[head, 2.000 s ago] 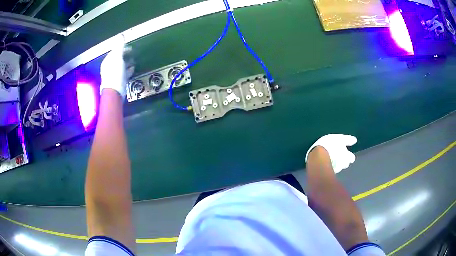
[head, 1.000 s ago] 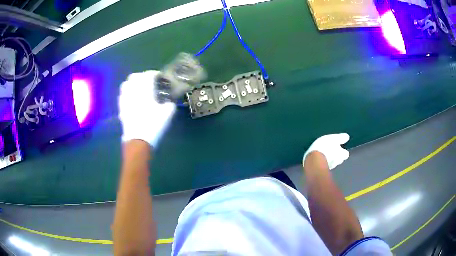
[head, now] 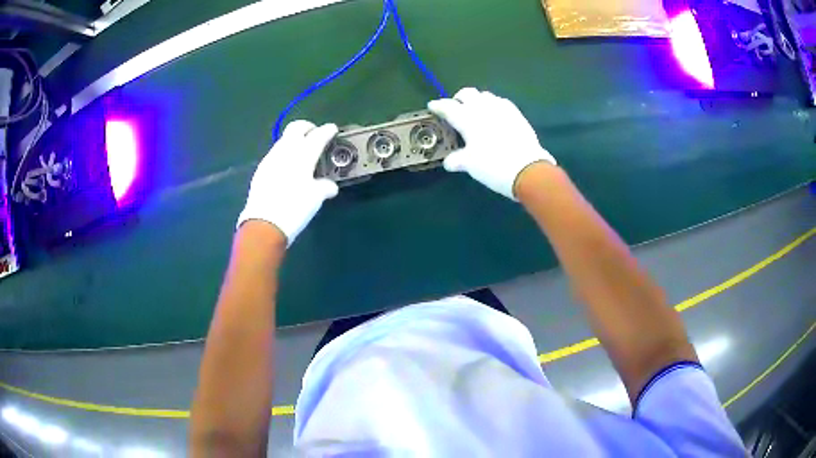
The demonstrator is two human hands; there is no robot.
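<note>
A silver three-position carrier plate point(head: 385, 148) with ringed round seats lies over the grey hosed block, whose edge point(head: 413, 117) shows a little behind the plate. My left hand point(head: 291, 179), in a white glove, grips the plate's left end. My right hand point(head: 490, 139), also gloved in white, grips its right end. The fingers cover both ends of the plate and block. Whether the plate is fully seated on the block cannot be told. The blue hose point(head: 335, 75) forks behind and runs down toward both ends.
Purple-white lamps glow at the left point(head: 123, 161) and right point(head: 692, 49) on the green mat point(head: 394, 250). An amber sheet point(head: 608, 18) lies at the back right. A white strip point(head: 192, 38) crosses behind. A grey floor with yellow lines lies beyond the bench's near edge.
My left hand has brought the ringed plate from the left onto the block. My right hand has moved up from the bench's near edge and taken the plate's right end.
</note>
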